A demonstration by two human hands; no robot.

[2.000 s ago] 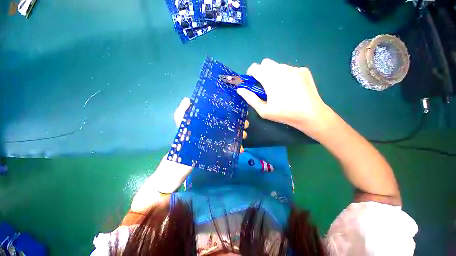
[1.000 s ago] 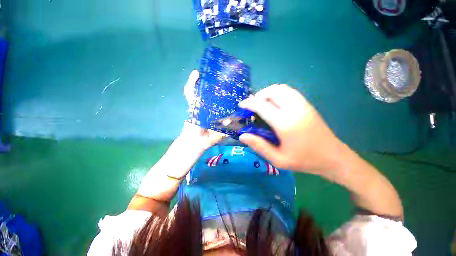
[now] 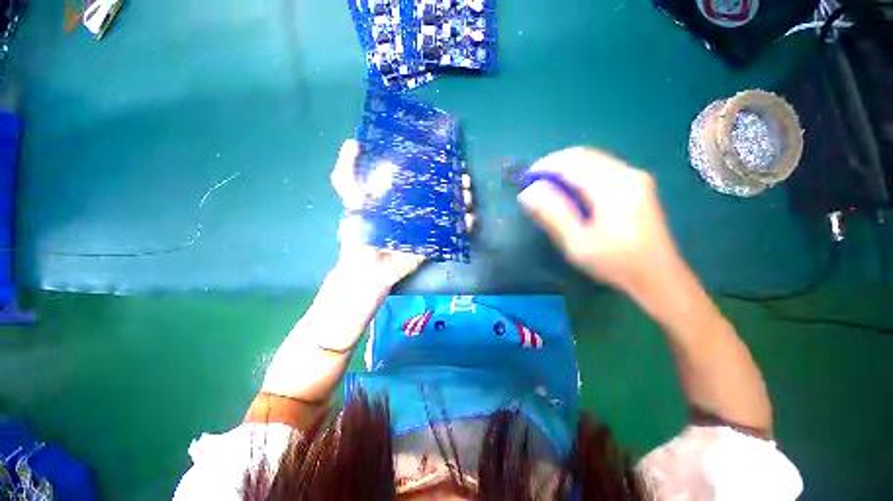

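A blue PCB panel (image 3: 411,181) is held up over the mat's front edge, its flat printed side facing me, blurred by motion. My left hand (image 3: 367,220) grips it from behind, with fingertips showing at its right edge. My right hand (image 3: 602,210) is to the right of the panel, apart from it, and is shut on the blue-handled flush cutters (image 3: 558,183). The cutters' jaws are blurred and point left towards the panel; whether they are open or closed cannot be told.
Populated blue boards (image 3: 455,34) lie at the top centre. A round pale-rimmed dish (image 3: 752,140) is at the right, near a black object (image 3: 842,127) and a cord. Thin wire (image 3: 201,210) lies at the left. Blue bins (image 3: 44,465) are at the left edge and lower left.
My right hand with the cutters has moved off the panel to the right. The panel is more upright and squarer to view than two seconds ago.
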